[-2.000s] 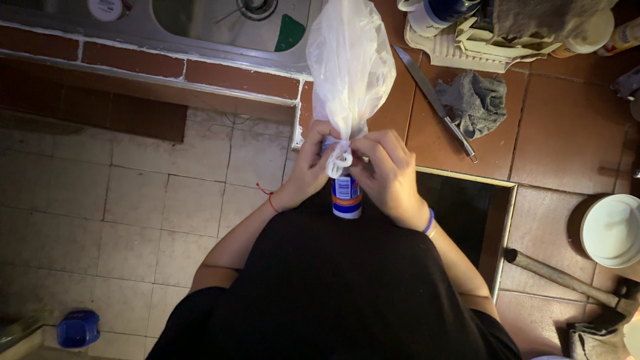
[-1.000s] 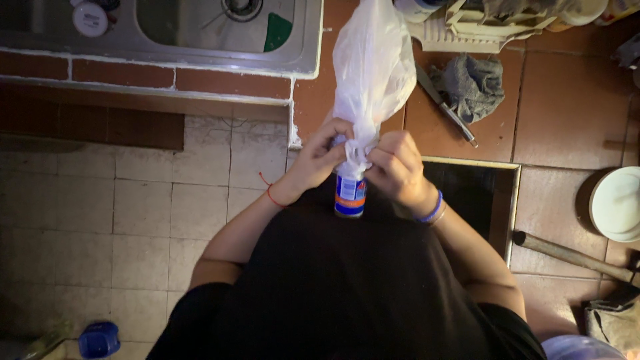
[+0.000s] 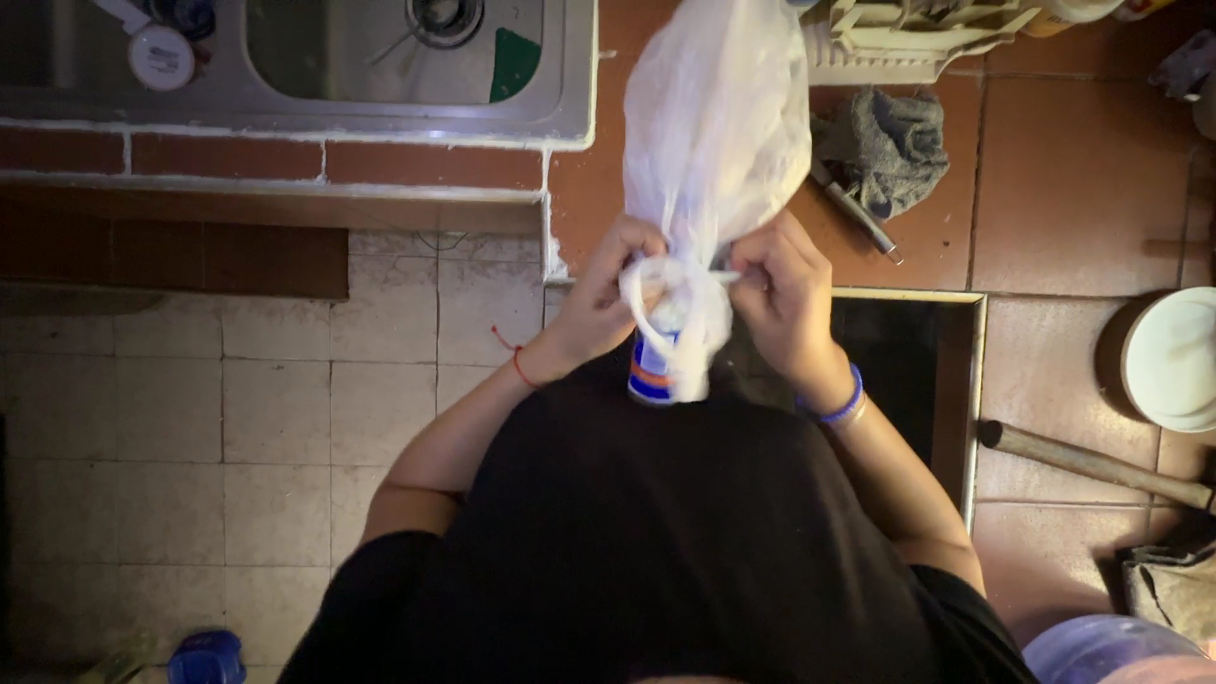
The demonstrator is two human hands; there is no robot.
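A translucent white plastic bag (image 3: 717,133) stands puffed up on the tiled counter edge, its neck gathered toward me. My left hand (image 3: 613,285) grips the gathered plastic from the left, fingers curled. On the other side my right hand (image 3: 784,285) pinches a twisted strip of the bag between thumb and fingers. A loose white loop of plastic hangs between the hands. Just below it, close to my black shirt, is a small blue container with an orange band (image 3: 651,375), partly covered by the plastic; what supports it is hidden.
A steel sink (image 3: 560,85) is at upper left. Right of the bag lie a grey cloth (image 3: 893,147) and a metal-handled utensil (image 3: 860,218). Farther right are a white round dish (image 3: 1178,361) and a wooden handle (image 3: 1092,461). A dark framed panel (image 3: 902,380) adjoins my right arm.
My hands have moved apart from their closer position around the bag's neck. The white plastic loop now hangs larger between them and covers part of the blue container.
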